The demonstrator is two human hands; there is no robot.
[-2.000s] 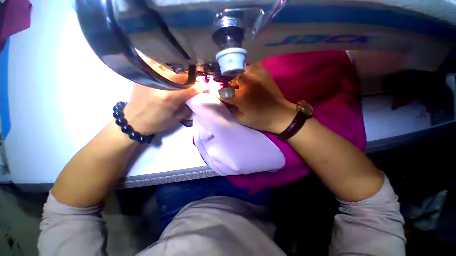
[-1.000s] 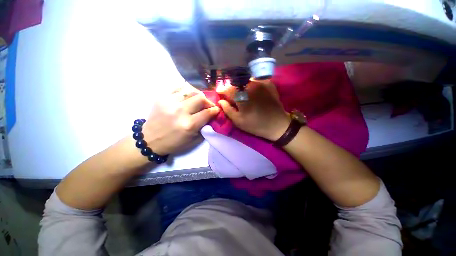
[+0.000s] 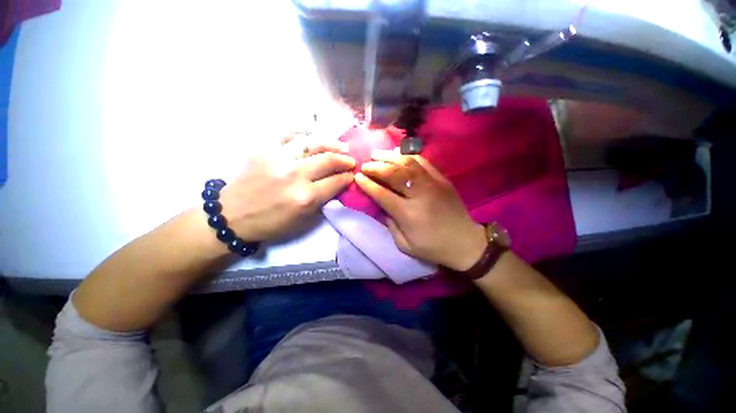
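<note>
The magenta fabric piece lies under the sewing machine head and hangs over the table's front edge. Its pale lilac lining shows folded in front of my hands. My left hand pinches the fabric's left edge just in front of the needle area, which glows and is too bright to make out. My right hand pinches the fabric beside it, fingertips almost touching the left ones. The presser foot is lost in the glare.
The white table has a grey ridged front edge and a blue strip at far left. Dark red cloth lies at the top left corner. A dark magenta scrap lies at the right. A white-capped knob stands out from the machine.
The lilac lining, earlier spread towards me, is folded smaller, with magenta between my fingers. My right hand has come out from beside the needle towards me. The view has shifted.
</note>
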